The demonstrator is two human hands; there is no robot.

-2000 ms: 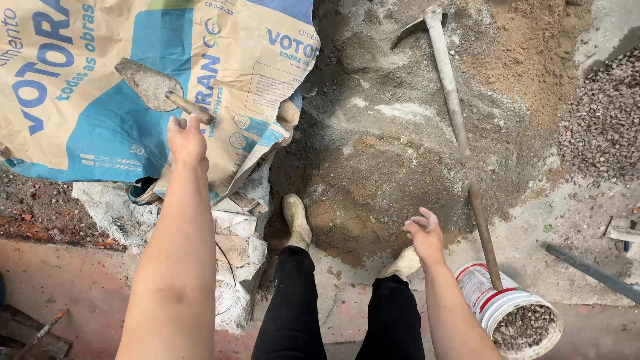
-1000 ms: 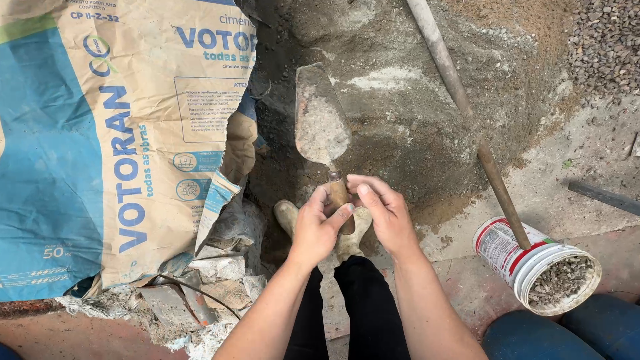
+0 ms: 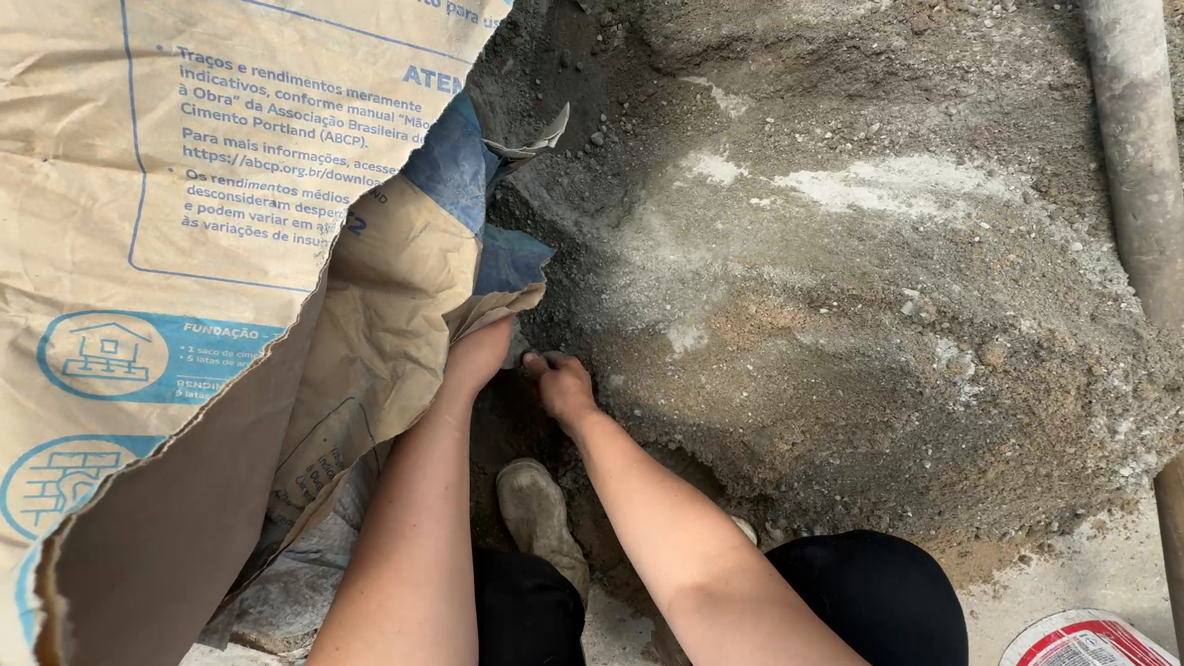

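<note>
My left hand (image 3: 483, 356) reaches under the torn edge of a paper cement bag (image 3: 222, 231); its fingers are hidden by the paper. My right hand (image 3: 562, 388) is beside it with curled fingers, at a small pale piece (image 3: 514, 350) between the two hands. Whether this is the trowel's blade or a scrap of bag I cannot tell. The trowel's handle is not visible. Both hands are low, at the left edge of a mound of grey sand and cement mix (image 3: 832, 305), above my boot (image 3: 541, 518).
A long tool handle (image 3: 1138, 148) lies along the right side of the mound. At the bottom right stands a white and red bucket (image 3: 1091, 640). Crumpled plastic sacking (image 3: 305, 583) is under the bag at lower left. My bent knee (image 3: 869, 592) is below the mound.
The trowel was in my left hand, then both hands held it in front of me. Now both hands are down beside the bag's torn edge. The view has come closer to the mound.
</note>
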